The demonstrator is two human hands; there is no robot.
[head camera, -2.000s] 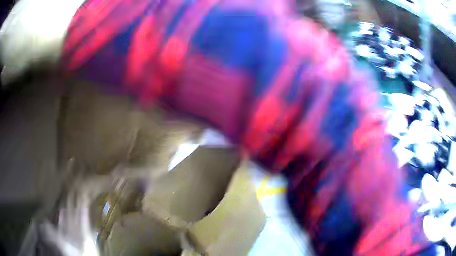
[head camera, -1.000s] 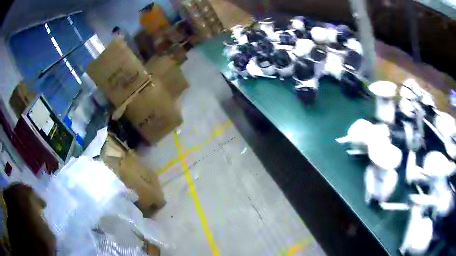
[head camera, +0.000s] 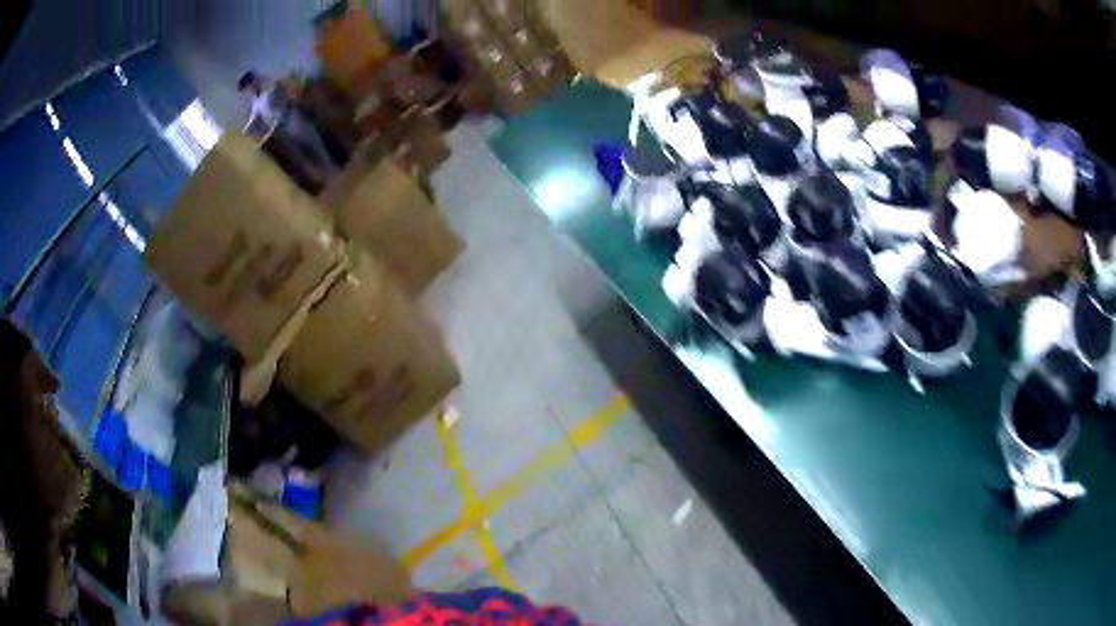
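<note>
White cameras with glossy black balls [head camera: 822, 208] lie piled on the green bench top [head camera: 857, 452] at the right. One camera [head camera: 1044, 410] lies a little apart near the right edge, with a white piece at its lower end. Neither my left hand nor my right hand is in the picture. A red and blue patterned cloth shows at the bottom edge; I cannot tell which part of the clothing it is. The view is tilted and somewhat blurred.
Two large brown cartons [head camera: 251, 263] are stacked at the left, with more cartons behind. An open carton [head camera: 257, 556] stands at the lower left. The grey floor has yellow lines [head camera: 526, 489] beside the bench. A person [head camera: 260, 108] is far back.
The view has moved forward along the bench. The stacked cartons and the black-balled cameras look nearer. The translucent heap at the lower left has left the picture, and the patterned cloth shows at the bottom.
</note>
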